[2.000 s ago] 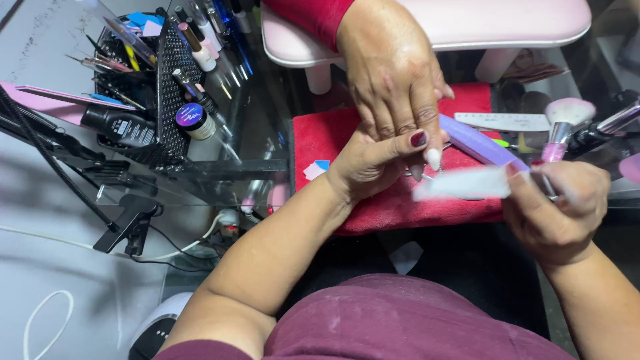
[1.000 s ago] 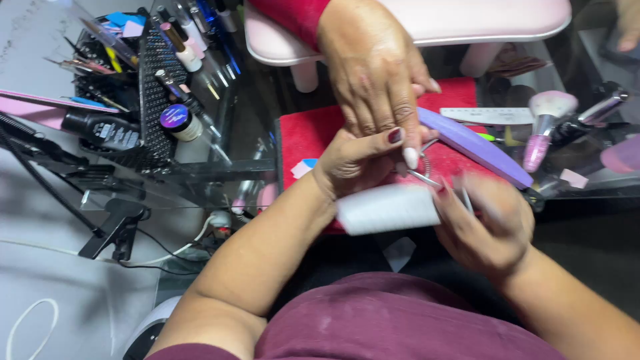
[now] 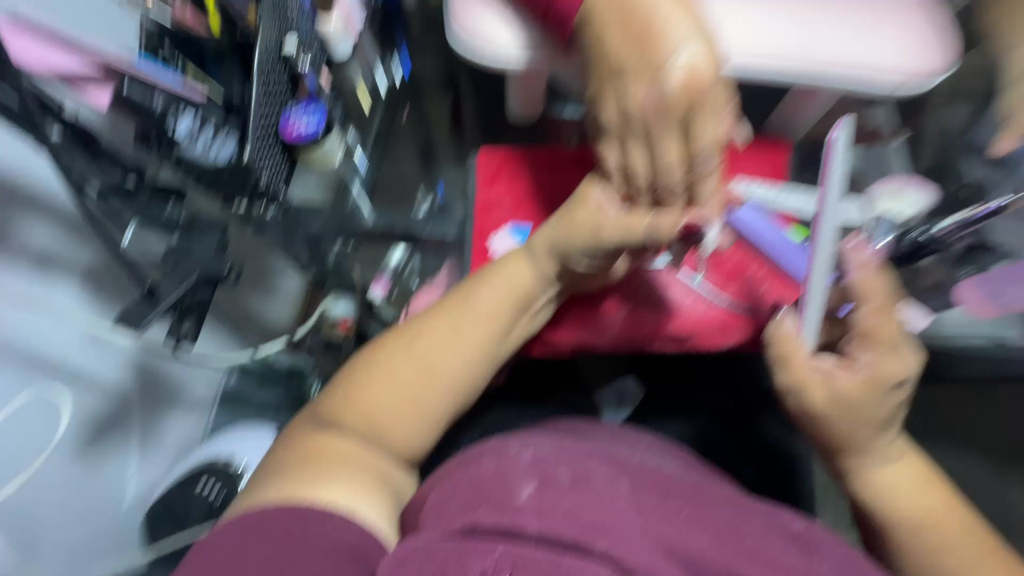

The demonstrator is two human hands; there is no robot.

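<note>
My left hand (image 3: 600,228) grips the fingers of another person's hand (image 3: 660,104), which reaches in from the top in a red sleeve. The thumb of my left hand lies near a long pale nail. Over to the right, my right hand (image 3: 856,360) holds a white nail file (image 3: 828,232) nearly upright, its edge toward the camera. Beneath the joined hands lies a red towel (image 3: 520,188). A purple nail file (image 3: 768,240) rests on the towel between my two hands. The view is blurred, so fine detail at the fingertips is hidden.
A pale pink armrest (image 3: 832,40) spans the top. A black mesh holder (image 3: 272,104) and a jar with a purple lid (image 3: 304,120) stand at the left. Right of the towel are a white ruler-like strip (image 3: 792,198), a pale-bristled brush (image 3: 904,196) and a dark pen-like tool (image 3: 960,228).
My right hand has moved right, away from the client's fingers, and the white file has turned from lying across to nearly upright. My left hand keeps its hold. The view is more blurred.
</note>
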